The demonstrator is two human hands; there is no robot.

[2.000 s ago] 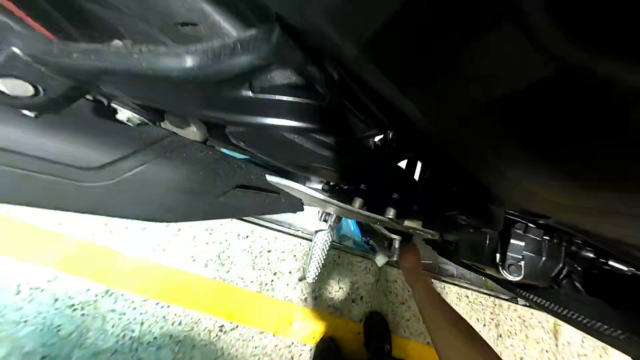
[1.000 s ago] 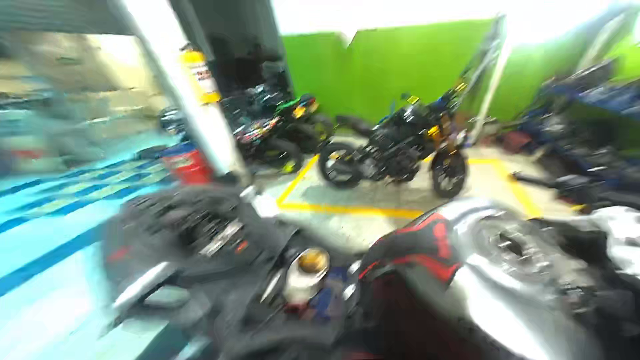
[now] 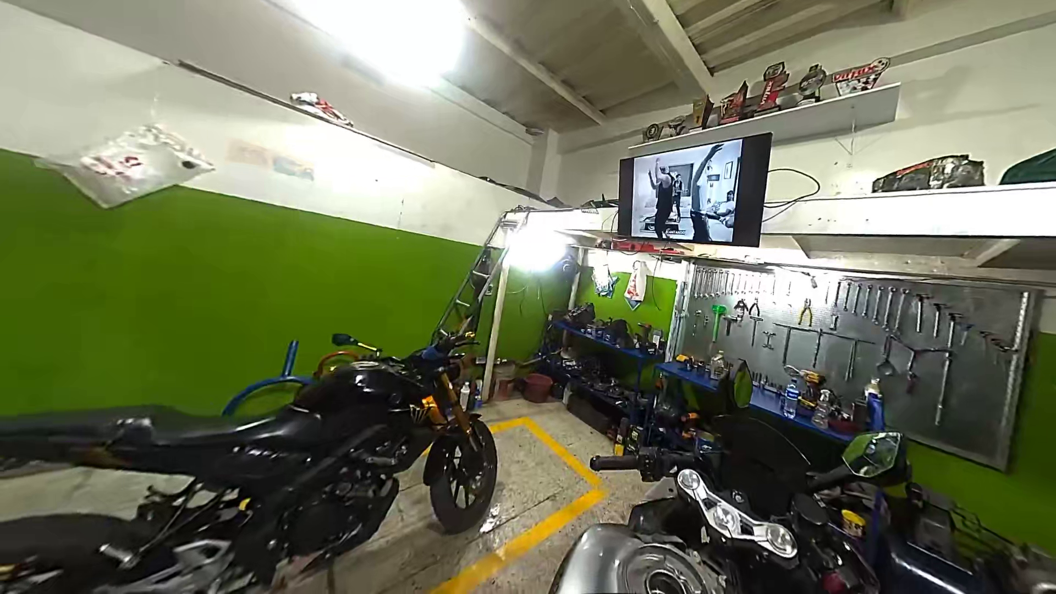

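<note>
Neither my left hand nor my right hand shows in the head view, so what they hold or touch is hidden. Close in front, at the bottom right, is a motorcycle with a silver fuel tank (image 3: 606,561), a metal top clamp (image 3: 726,518) and a black handlebar grip (image 3: 615,464). Its mirror (image 3: 873,454) stands out to the right. A black motorcycle (image 3: 355,396) with gold-coloured forks stands upright at the left.
Wrenches, pliers and hammers hang on a metal tool board (image 3: 982,388). Below it, a blue workbench (image 3: 693,375) carries bottles and a drill. A ladder (image 3: 474,289) leans near the corner. A television (image 3: 693,190) hangs high up. Yellow lines (image 3: 528,540) mark the floor.
The view has swung up from the dark underside of a vehicle, across the motorcycles, to the tool wall. A hand and forearm seen two seconds ago are out of view.
</note>
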